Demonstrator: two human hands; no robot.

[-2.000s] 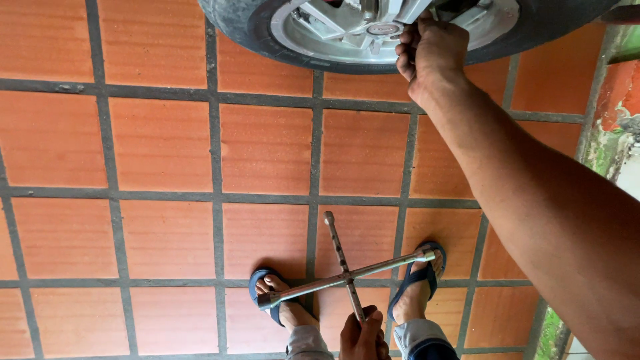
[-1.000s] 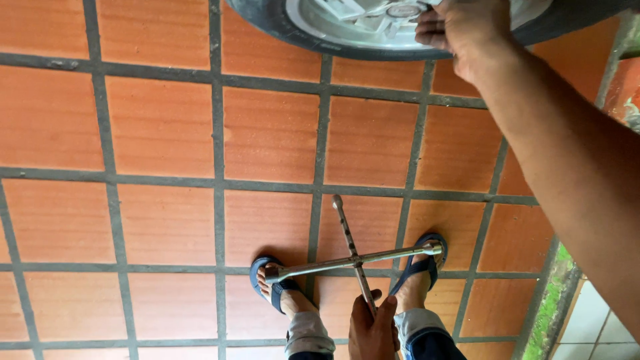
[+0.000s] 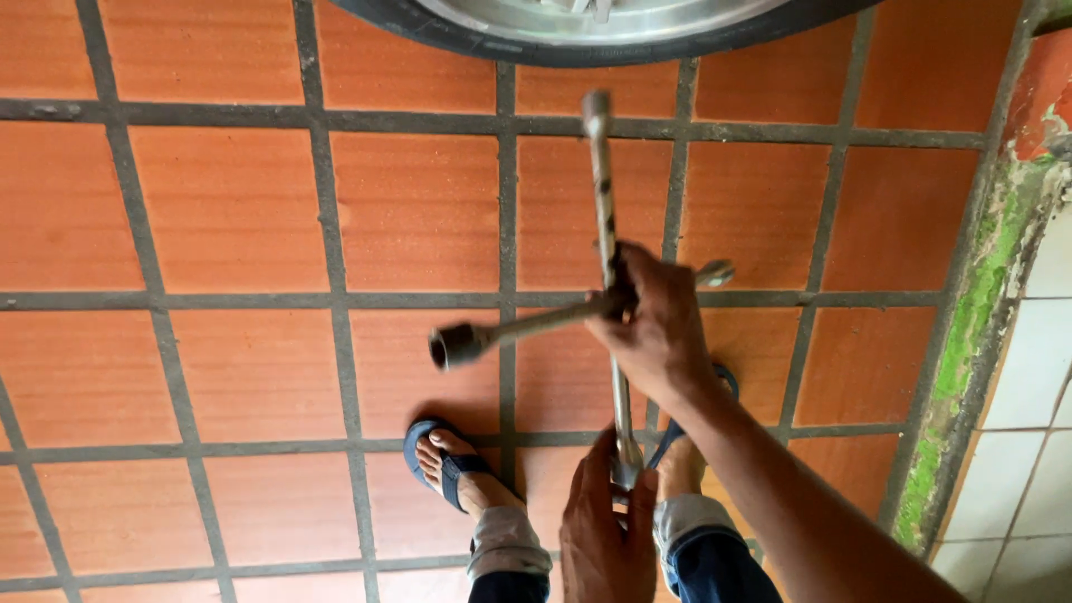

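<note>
A four-way lug wrench (image 3: pixel 548 318) of worn metal is held over the tiled floor, between me and a car wheel (image 3: pixel 586 50). My right hand (image 3: pixel 653 318) is closed around its centre, where the arms cross. Lower down, my left hand (image 3: pixel 607 519) grips the socket end of the arm nearest me. One arm points up towards the tyre, without touching it; another, with a dark open socket, points left. The fourth arm shows to the right, behind my right hand. Only the lower part of the tyre and silver rim is in view.
My feet in blue flip-flops (image 3: pixel 461 469) stand on orange floor tiles (image 3: pixel 410 209) with grey joints. Along the right side runs a low edge with green, peeling paint (image 3: pixel 971 327), and white tiles (image 3: pixel 1022 368) lie beyond it.
My right hand has left the wheel and taken hold of the wrench's centre. The wrench has turned and stands higher in view, with my left hand still on it.
</note>
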